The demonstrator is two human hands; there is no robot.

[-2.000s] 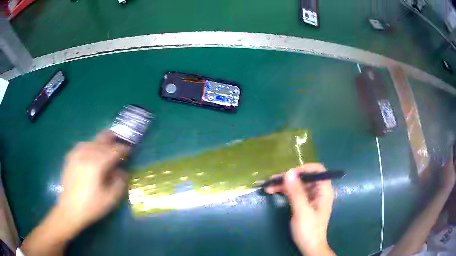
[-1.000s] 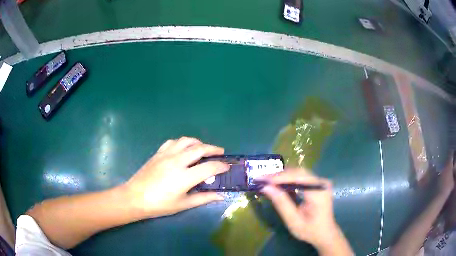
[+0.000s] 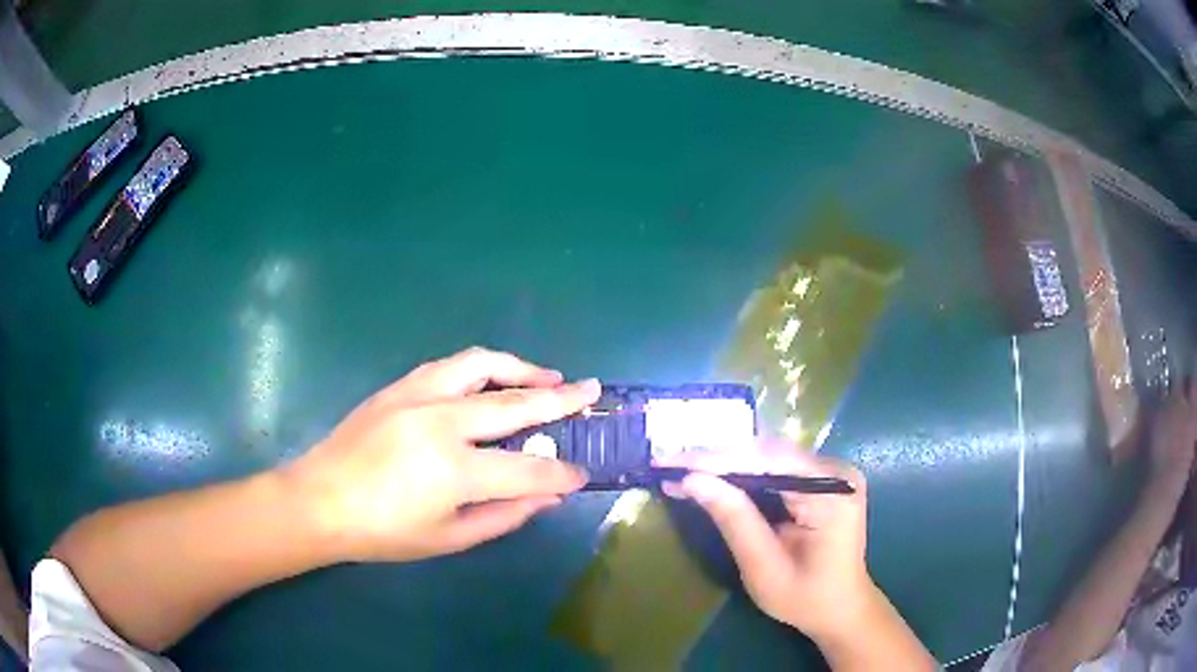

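Observation:
An open phone assembly (image 3: 617,440) lies in front of me, its dark end with the pale disc to the left and its bright white end to the right. My left hand (image 3: 433,460) holds its left end with the fingers spread over it. My right hand (image 3: 801,532) holds black pen-like tweezers (image 3: 807,484), their tip at the phone's lower edge near the white part. Whether a tape piece is at the tip cannot be told. The amber sheet (image 3: 820,315) lies slanted under the phone and my right hand.
Two phone assemblies (image 3: 135,210) lie at the far left. Another phone (image 3: 1024,250) and a brown tape strip (image 3: 1100,309) lie at the right, beside a person's arm (image 3: 1116,565). A pale rail (image 3: 525,36) crosses the green surface at the back.
Both hands have come together on one phone. A second phone now lies at the far left. The amber sheet has turned from lengthwise to slanted. Over the last second the hands moved little.

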